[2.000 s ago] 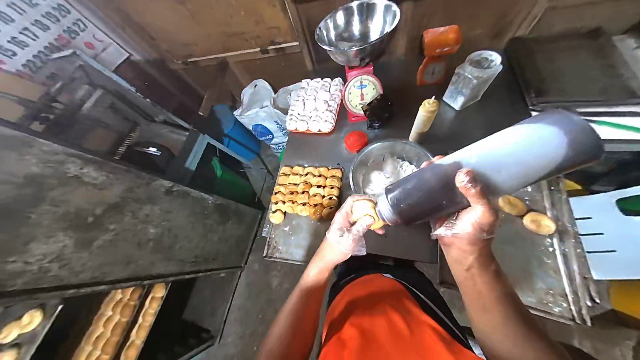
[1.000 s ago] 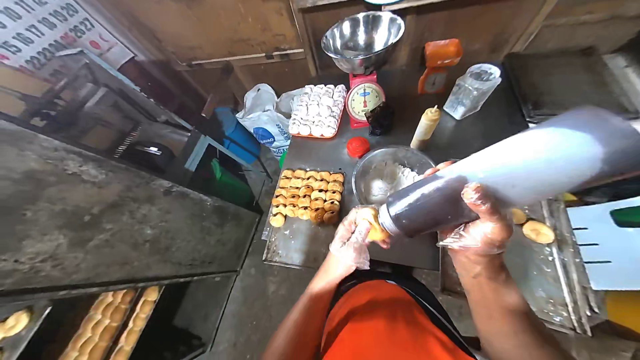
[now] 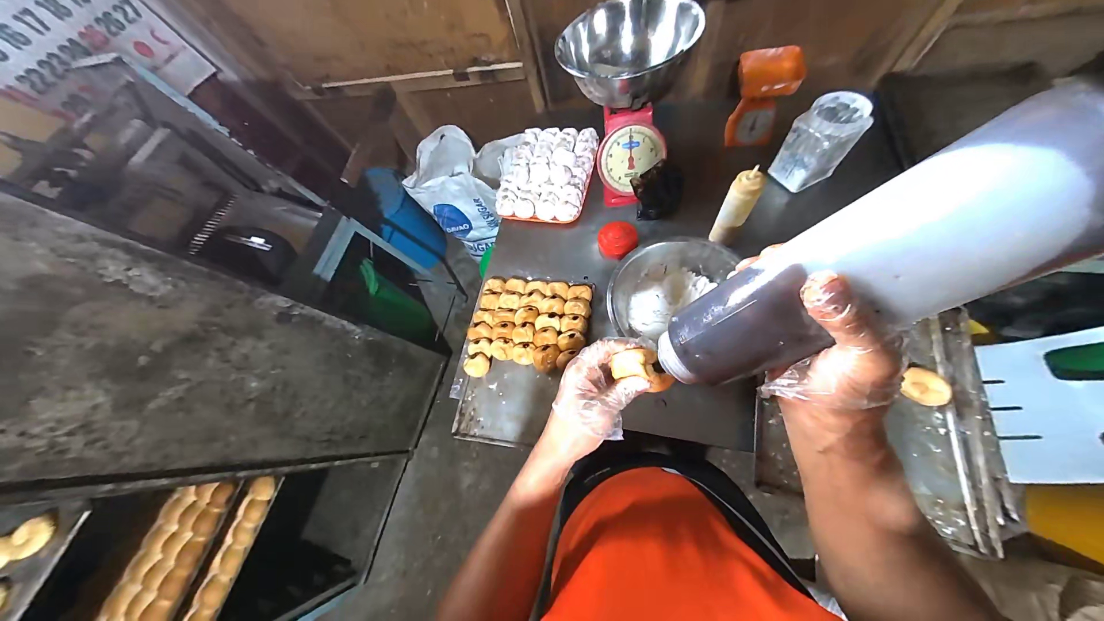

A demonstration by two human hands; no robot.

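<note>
My left hand [image 3: 599, 384], in a clear plastic glove, holds a small golden bun [image 3: 634, 366]. The narrow mouth of a large tilted plastic bottle [image 3: 750, 332] with dark contents touches or nearly touches the bun. My gloved right hand [image 3: 841, 354] grips this bottle around its middle. Behind the bottle's mouth stands a clear bowl [image 3: 614, 289] with white powder in it. To the left, rows of browned buns [image 3: 526, 323] with dark spots sit at the far end of a metal tray [image 3: 500, 410].
A red dial scale [image 3: 632, 159] carries a steel bowl [image 3: 630, 52]. Near it are white-coated pieces on a tray [image 3: 548, 177], a red lid [image 3: 617, 240], a squeeze bottle [image 3: 737, 205], an orange scale [image 3: 763, 95] and a clear container [image 3: 821, 141]. Bread trays [image 3: 228, 552] are at lower left.
The bun and the bottle's mouth stay together between my hands. The large bottle has swung a little, its wide end now higher at the right.
</note>
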